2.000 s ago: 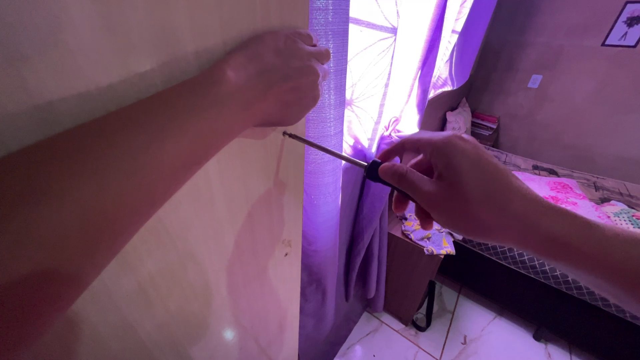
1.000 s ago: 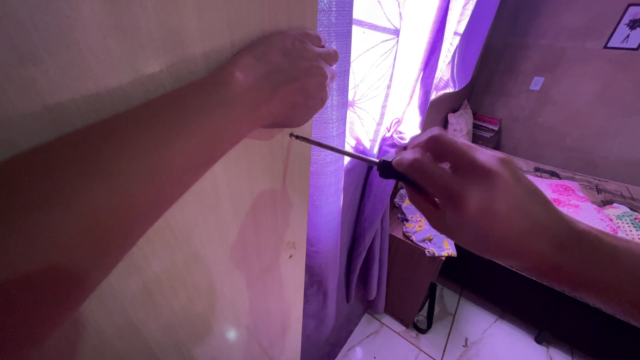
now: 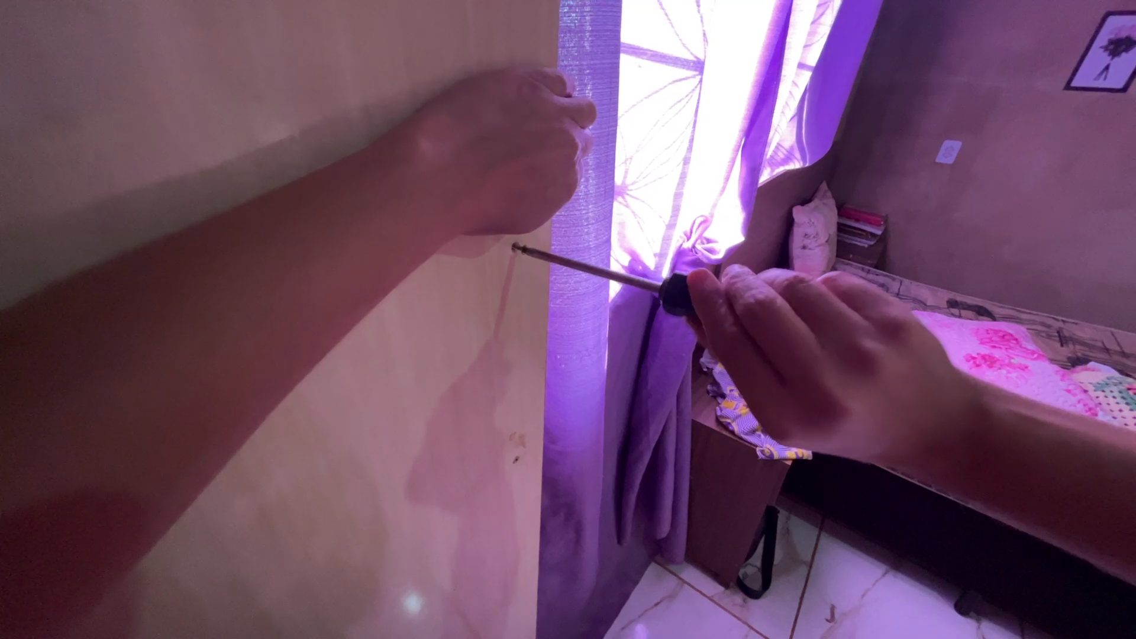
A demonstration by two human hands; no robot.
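My right hand [image 3: 816, 355] is closed around the dark handle of a screwdriver [image 3: 590, 269], whose metal shaft points left. The tip meets a small screw or hole in the pale wooden door panel [image 3: 337, 497], close to its right edge. Just above the tip, my left hand [image 3: 524, 146] has its fingers curled at the panel's edge. The fingertips are hidden, so whether they grip the edge or some other thing does not show. A shadow of the right hand and tool falls on the panel below.
Purple curtains [image 3: 581, 355] hang at a bright window right behind the panel edge. Farther right are a brown wooden cabinet [image 3: 728, 497] with a patterned cloth [image 3: 754, 435], a bed [image 3: 1065, 328], a pillow [image 3: 814, 231] and a tiled floor [image 3: 701, 608]. A black strap [image 3: 763, 559] hangs beside the cabinet.
My right hand has turned around the screwdriver's handle, its knuckles now facing more upward. The tip stays at the same place on the panel, and my left hand keeps its place.
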